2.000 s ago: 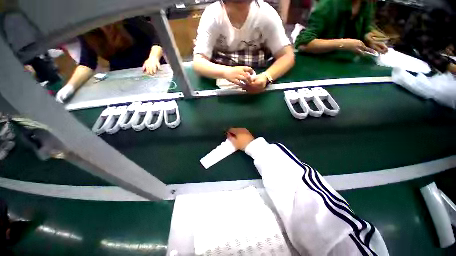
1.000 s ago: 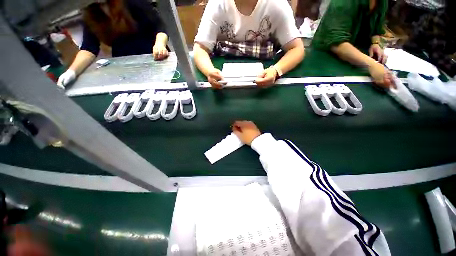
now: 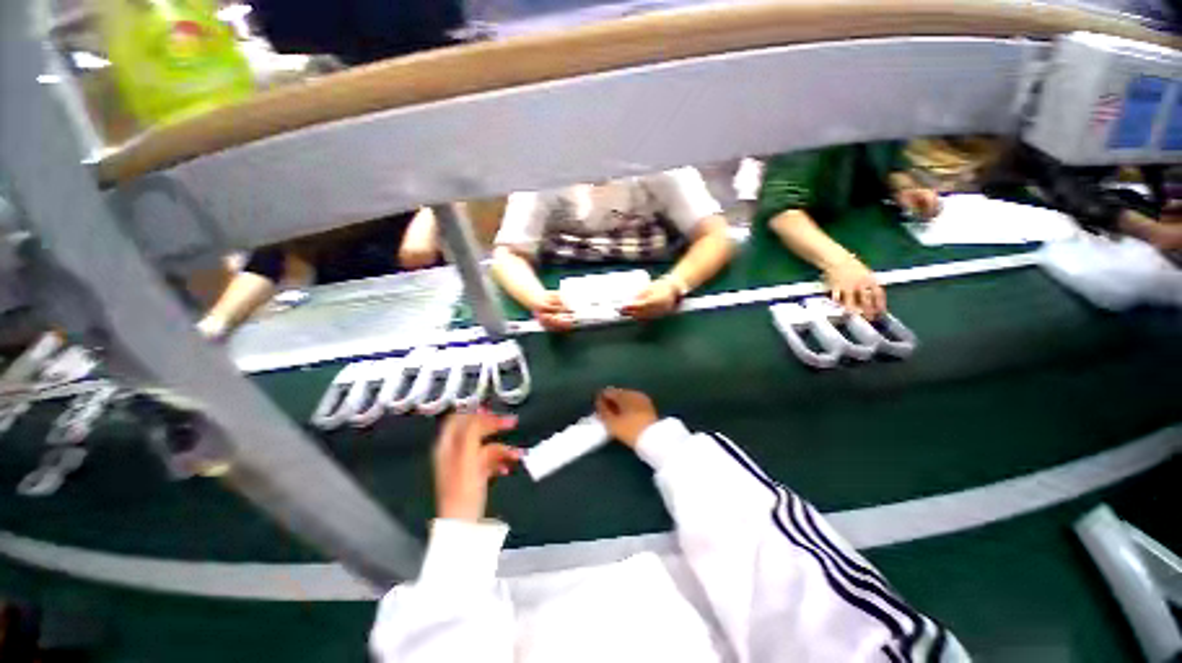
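A white label sheet (image 3: 567, 447) is held over the green belt by my right hand (image 3: 626, 415), which grips its upper right end. My left hand (image 3: 472, 456) is raised at the lower left end of the sheet, fingers apart and slightly blurred; whether a fingertip touches the sheet I cannot tell. A row of several white plastic housings (image 3: 424, 383) lies on the belt beyond my left hand. Another group of three housings (image 3: 841, 334) lies farther right on the belt.
A grey frame post (image 3: 246, 440) slants across the left, and a grey beam (image 3: 622, 114) crosses the top. Co-workers sit across the belt; one hand (image 3: 857, 286) reaches to the right housings. Large white sheets (image 3: 616, 615) lie on my lap. White tubes (image 3: 1130, 579) lie at right.
My left hand has come into view beside the sheet. The view has tilted up, showing the beam. The green-sleeved co-worker's hand has moved onto the right housings.
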